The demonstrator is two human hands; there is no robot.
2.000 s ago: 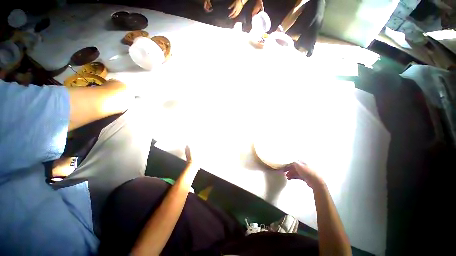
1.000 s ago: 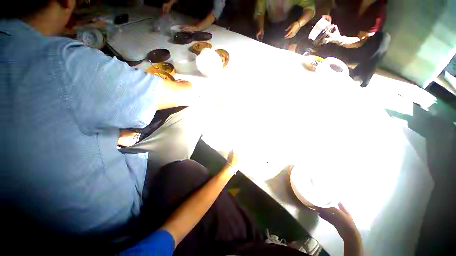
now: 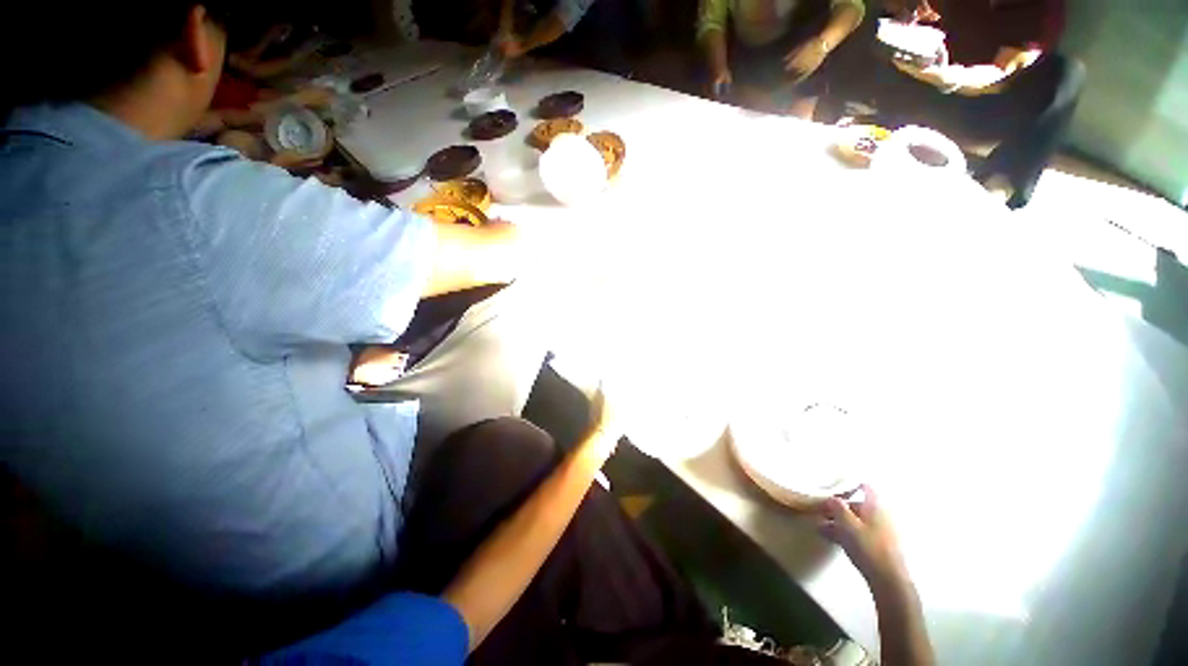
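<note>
A base housing (image 3: pixel 797 458), a round shell washed almost white by glare with a tan lower rim, lies on the table near its front edge. My right hand (image 3: pixel 860 520) is at its lower right rim, with thumb and fingers touching or gripping it; the exact hold is hard to tell. My left hand (image 3: pixel 603 414) is at the table's front edge, left of the shell. Its fingers are lost in the glare, so I cannot see whether it holds anything.
A neighbour in a light blue shirt (image 3: pixel 287 260) sits at left, an arm over the table. Gold housings (image 3: pixel 451 211), dark housings (image 3: pixel 455 161) and a white bowl (image 3: pixel 573 169) lie at far left. A white ring-shaped part (image 3: pixel 922 154) lies at the far side, near other people. Glare covers the table.
The view has swung left, showing more of the neighbour and the far people. My right hand stays at the shell's rim. My left hand remains near the table edge.
</note>
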